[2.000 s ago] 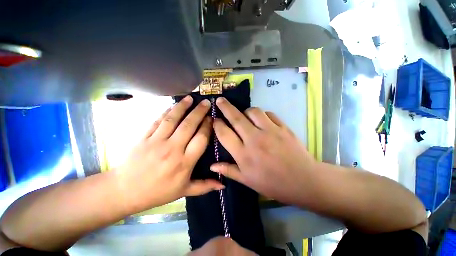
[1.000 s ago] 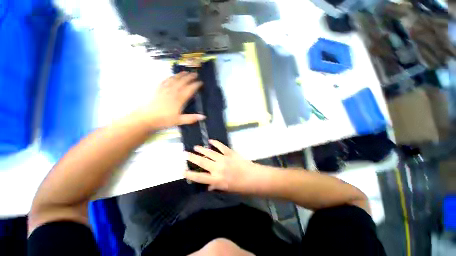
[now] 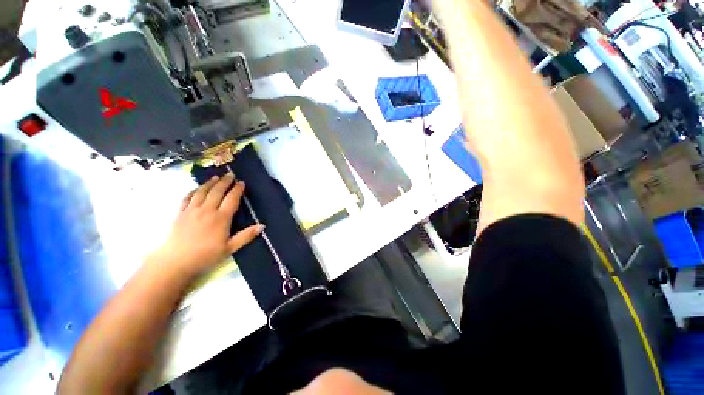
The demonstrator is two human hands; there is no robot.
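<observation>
A long black fabric panel (image 3: 272, 220) runs from under the brass-coloured clamp (image 3: 219, 154) of the sewing machine (image 3: 116, 96) towards my body. A pale toothed zipper (image 3: 266, 241) runs down its middle, with a ring-pull slider (image 3: 290, 286) near the lower end. A curved light toothed edge (image 3: 297, 301) crosses the black fabric below the slider. My left hand (image 3: 207, 224) lies flat on the panel's upper left part, fingertips just below the clamp, thumb by the zipper; it grips nothing. My right forearm reaches up past the top edge; my right hand is out of the picture.
A pale plate edged with yellow tape (image 3: 324, 158) lies under the panel. Two blue bins (image 3: 407, 98) stand to the right, one partly behind my right arm. A screen (image 3: 374, 17) is at the top. A blue surface (image 3: 58, 254) is at left, cardboard boxes (image 3: 590, 116) at right.
My right hand has left the fabric and gone up out of view. My left hand stays on the panel near the clamp. The view has turned and shifted, showing the slider and more floor at right.
</observation>
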